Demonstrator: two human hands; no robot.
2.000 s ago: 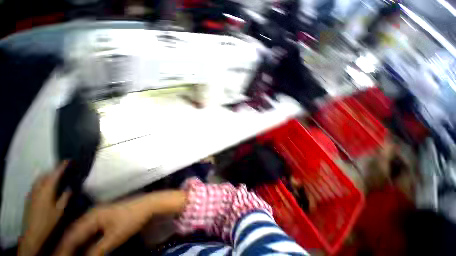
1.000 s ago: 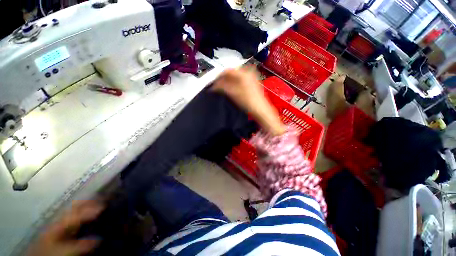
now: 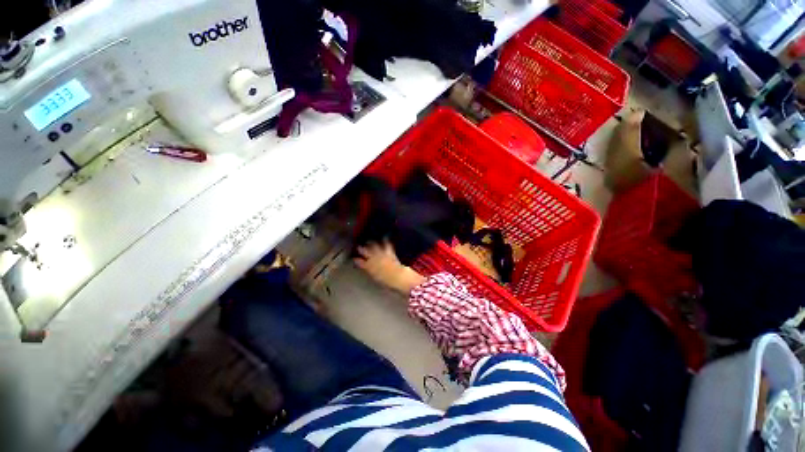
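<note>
My right hand (image 3: 385, 265), in a pink checked cuff, is low at the near left end of a red crate (image 3: 549, 199). Its fingers are against dark cloth (image 3: 402, 216) that is partly blurred and lies over and inside that end of the crate. Whether the fingers grip the cloth cannot be told. My left hand is not in view. The white sewing machine (image 3: 190, 75) with a lit screen stands at the upper left. Its needle area is bright and partly washed out.
Red-handled snips (image 3: 176, 153) lie on the white table (image 3: 221, 207). Purple strips (image 3: 328, 93) and black fabric (image 3: 419, 35) lie at the table's far end. More red crates (image 3: 565, 79) stand beyond. A grey bin (image 3: 737, 388) and a black heap (image 3: 741, 265) are on the right.
The dark cloth stretched between my hands has moved to the crate. My right hand has moved down and left, off the table edge. My left hand has left the picture.
</note>
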